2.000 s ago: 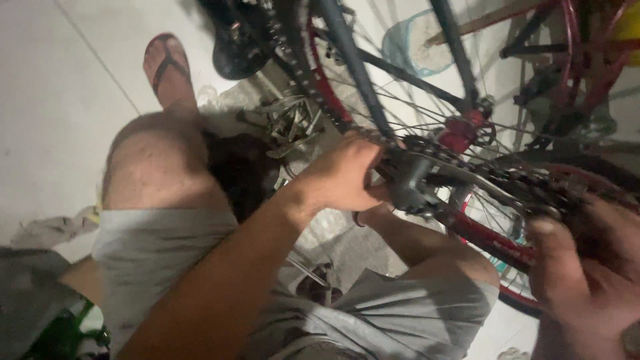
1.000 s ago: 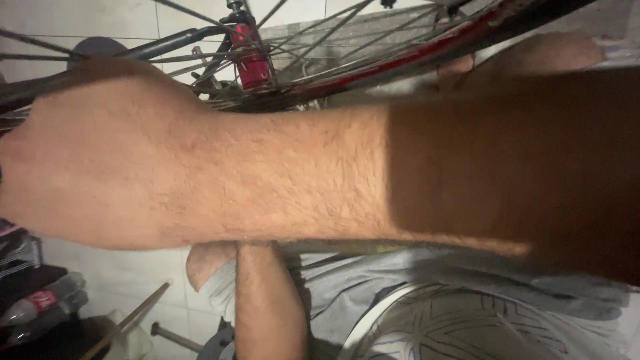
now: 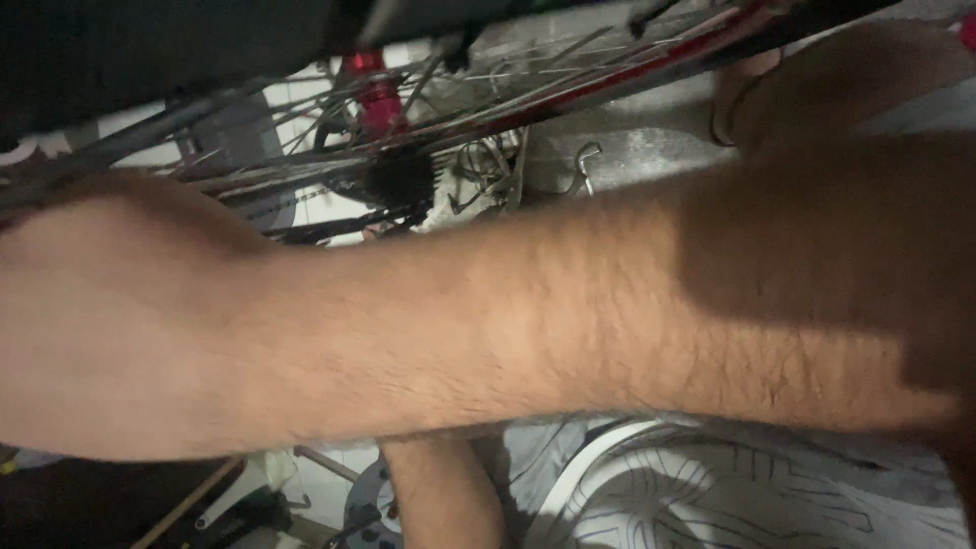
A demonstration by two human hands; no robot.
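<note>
My right hand (image 3: 114,320) is at the left edge, back of the hand towards me, its forearm crossing the whole view from the right. Its fingers are out of sight, so what it holds is unclear. Just above the wrist lies the bicycle's rear wheel, with a red hub (image 3: 380,103), thin spokes and a red and black rim (image 3: 602,80). The toothed cassette (image 3: 404,179) and a chain (image 3: 282,206) show between wheel and forearm. My left hand is not seen; a bare limb (image 3: 450,496) emerges below the forearm, whether arm or leg is unclear.
Dark, blurred bicycle parts (image 3: 168,53) fill the upper left. A bent metal tool (image 3: 587,164) and scattered metal pieces (image 3: 484,175) lie beyond the cassette. A wooden stick (image 3: 187,503) and a crank-like metal piece (image 3: 221,503) are at lower left. Patterned white cloth (image 3: 686,488) spans the lower right.
The view has swung round strongly since the oldest frame, where both hands were at the wheel's drivetrain. Since the later one, dark bicycle parts have entered at the top and the cassette shows.
</note>
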